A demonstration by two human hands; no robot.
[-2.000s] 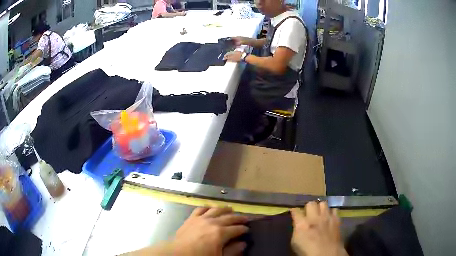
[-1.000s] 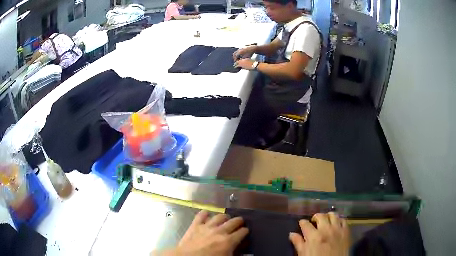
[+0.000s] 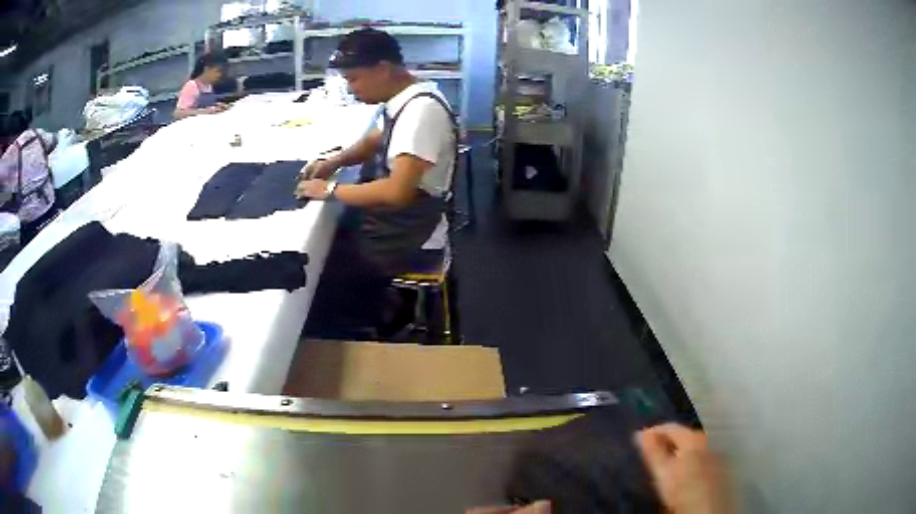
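Note:
Black fabric [image 3: 583, 464] lies bunched at the right end of the machine's metal bed [image 3: 301, 470]. My right hand [image 3: 688, 467], blurred, is at the fabric's right edge with fingers bent; its grip is unclear. My left hand [image 3: 510, 507] shows only as fingers at the bottom edge, by the fabric's lower left; the rest is cut off. The steel clamp bar [image 3: 372, 406] runs across the bed's far edge, with a yellow strip [image 3: 352, 423] beside it.
Beyond the bar is a brown board [image 3: 402, 371]. At left, a bagged red-orange container [image 3: 161, 336] sits on a blue tray [image 3: 208, 351], near a black fabric heap [image 3: 75, 301]. A seated person [image 3: 417, 151] handles black panels [image 3: 251, 191] at the white table. A wall [image 3: 763, 221] stands at right.
The view has turned right and up. Both hands have left the bar's middle for the right end of the bed. The panel is gone from the bar's middle. The green frame above the bar no longer shows.

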